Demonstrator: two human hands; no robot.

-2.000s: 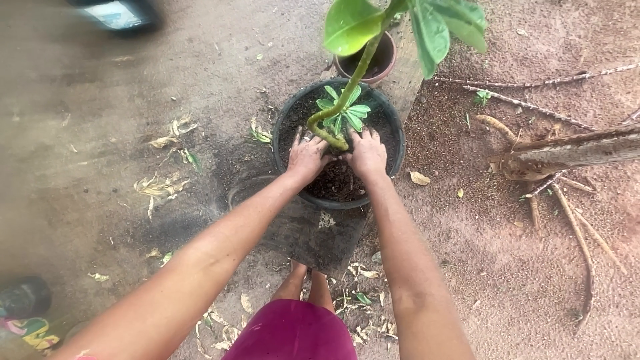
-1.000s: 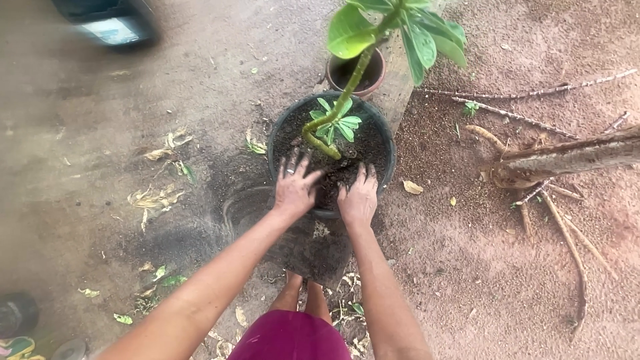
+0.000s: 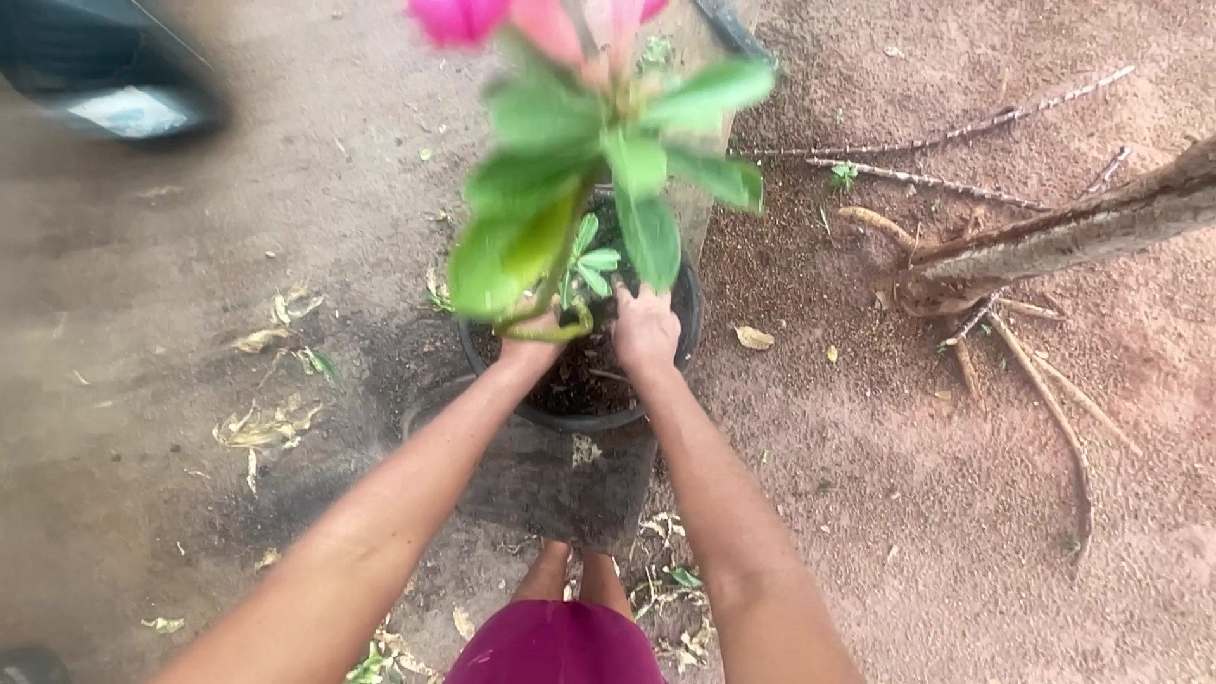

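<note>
A round dark plastic pot filled with dark soil stands below me. From it rises a flowering plant with a bent green stem, broad green leaves and blurred pink flowers. A small leafy shoot shows beside the stem. My left hand is in the pot at the left of the stem, its fingers largely hidden by leaf and stem. My right hand reaches into the pot at the right, knuckles up, fingertips hidden under a leaf. Whether either hand grips anything does not show.
The pot stands on a worn board on bare earth. A slender tree trunk with exposed roots rises at the right, near thorny-looking sticks. Dry leaves lie at the left. A blurred dark object is at the upper left.
Both hands have moved from the near part of the pot to its farther part. The plant has tilted toward me, and its leaves and pink flowers now cover more of the pot and the small pot behind.
</note>
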